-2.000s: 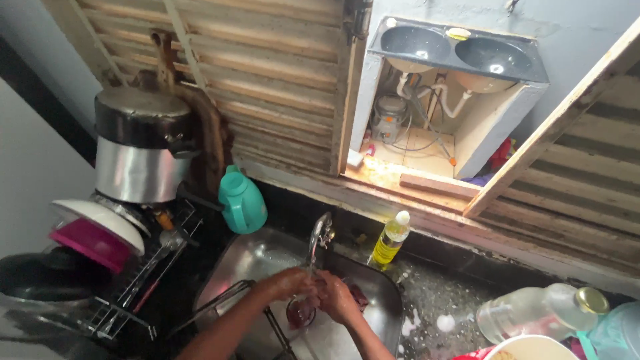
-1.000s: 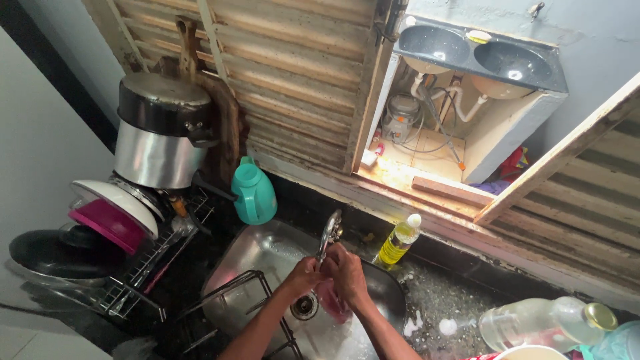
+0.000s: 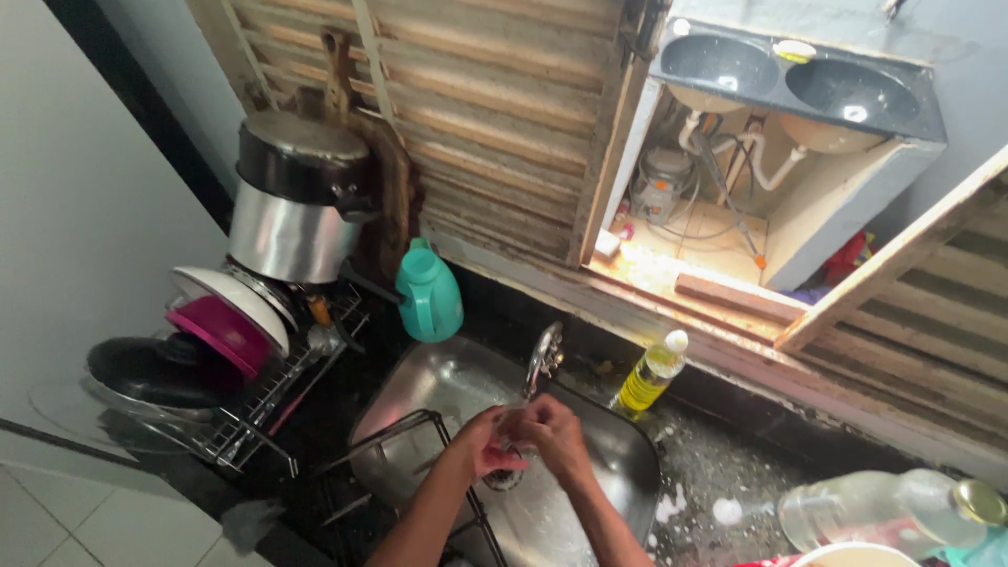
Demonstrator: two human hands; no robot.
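Observation:
Over the stainless steel sink (image 3: 583, 480), below the chrome faucet (image 3: 543, 354), my left hand (image 3: 487, 445) and my right hand (image 3: 555, 429) meet around a small clear, pinkish item (image 3: 516, 424). It looks like thin plastic, but its exact kind cannot be told. My left palm faces up under it, while the fingers of my right hand pinch it from above. A black metal grate (image 3: 441, 429) leans in the sink's left side, beside my left forearm. The drain (image 3: 502, 479) lies just under my hands.
A dish rack (image 3: 276, 402) with bowls and a black lid (image 3: 161, 370) stands left, near a large pot (image 3: 291, 228). Behind the sink are a turquoise thermal jug (image 3: 429, 295) and a yellow detergent bottle (image 3: 650, 374). A glass bottle (image 3: 874, 508) lies right. An open shutter (image 3: 496, 102) is behind.
One second ago a larger pinkish item hung from my hands; now it is bunched between them. My left hand has turned palm up.

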